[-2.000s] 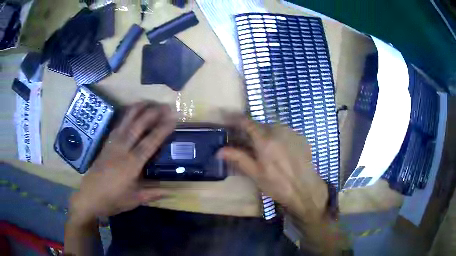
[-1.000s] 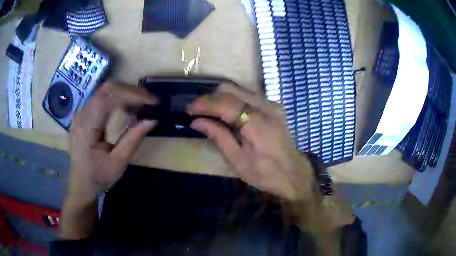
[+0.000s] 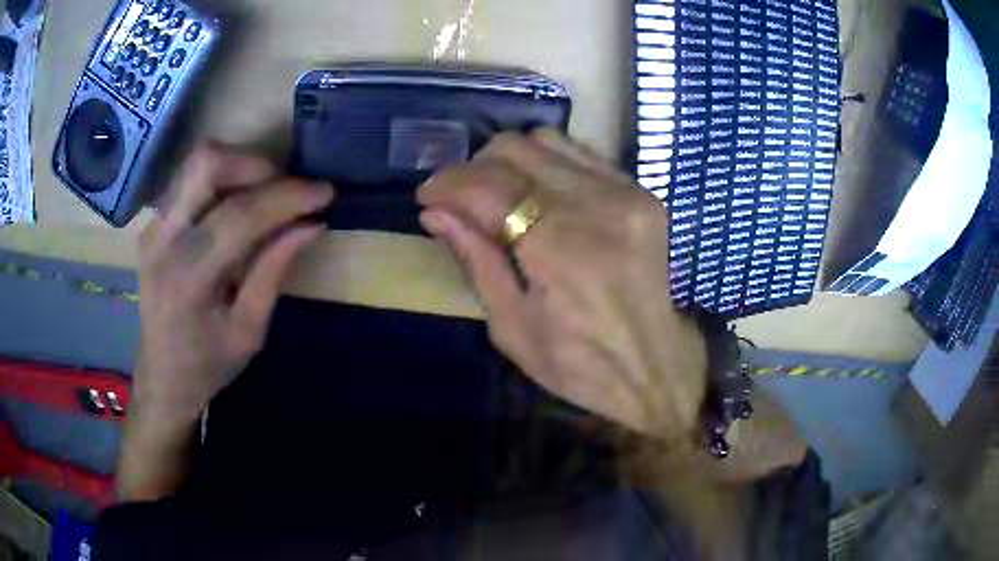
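Note:
A dark portable radio (image 3: 362, 137) lies back side up on the table in front of me, with a small pale rectangular label or recess on it. My left hand (image 3: 236, 225) pinches its near left edge between thumb and fingertips. My right hand (image 3: 548, 236), with a gold ring, has thumb and forefinger together at its near edge, right of the middle. The fingers and the dark near edge hide whether something small is held there.
Another radio (image 3: 134, 93) lies keypad up at the upper left. The label sheet (image 3: 745, 153) is on the right, with the curling white backing sheet (image 3: 931, 197) beyond it. Dark radios (image 3: 969, 274) stand in rows at the far right. A printed strip (image 3: 15, 121) is at the left edge.
The view has moved closer and lower, so the grilles at the back have left the picture. Both hands have shifted to the radio's near edge, uncovering more of its back.

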